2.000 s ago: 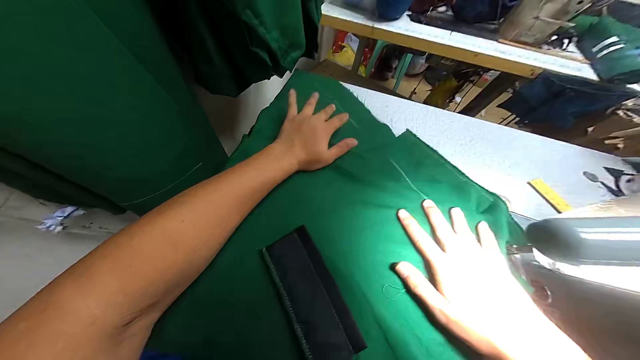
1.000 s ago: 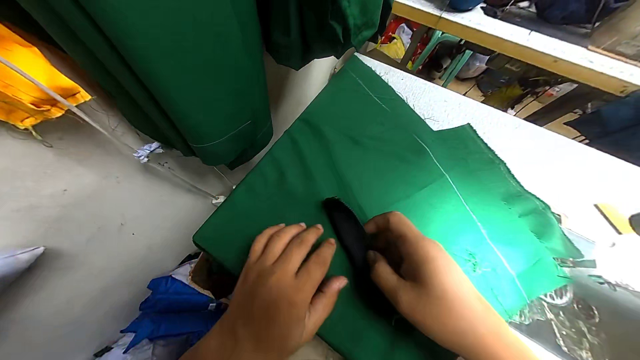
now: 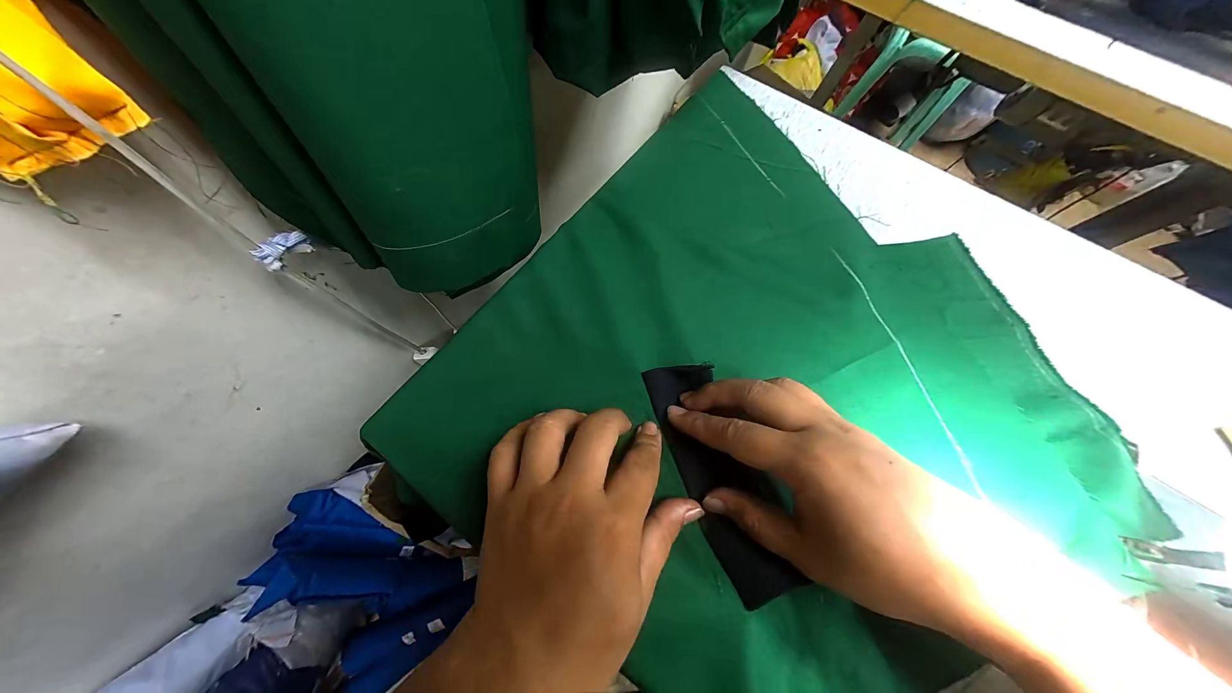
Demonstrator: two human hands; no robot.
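Observation:
A large piece of green fabric (image 3: 616, 289) with white chalk lines lies over the white table. On it rests a narrow folded strip of black fabric (image 3: 736, 549), slanting down to the right. My right hand (image 3: 837, 481) is on the strip, its fingertips near the upper part and its thumb at the left edge; whether it pinches the cloth cannot be told. My left hand (image 3: 577, 520) lies palm down on the green fabric just left of the strip, with its thumb tip close to the right thumb. Part of the strip is hidden under the right hand.
Green cloth (image 3: 452, 125) hangs at the top left, beside yellow fabric (image 3: 58, 96) and a thin rod. Blue garments (image 3: 385, 568) are piled below the table's left corner. A metal part (image 3: 1169, 553) of the machine touches the right edge. Another table (image 3: 1059, 67) stands behind.
The left hand has come from the far part of the green fabric to the black strip. The right hand has left the fabric near the machine for the strip. The view has swung left.

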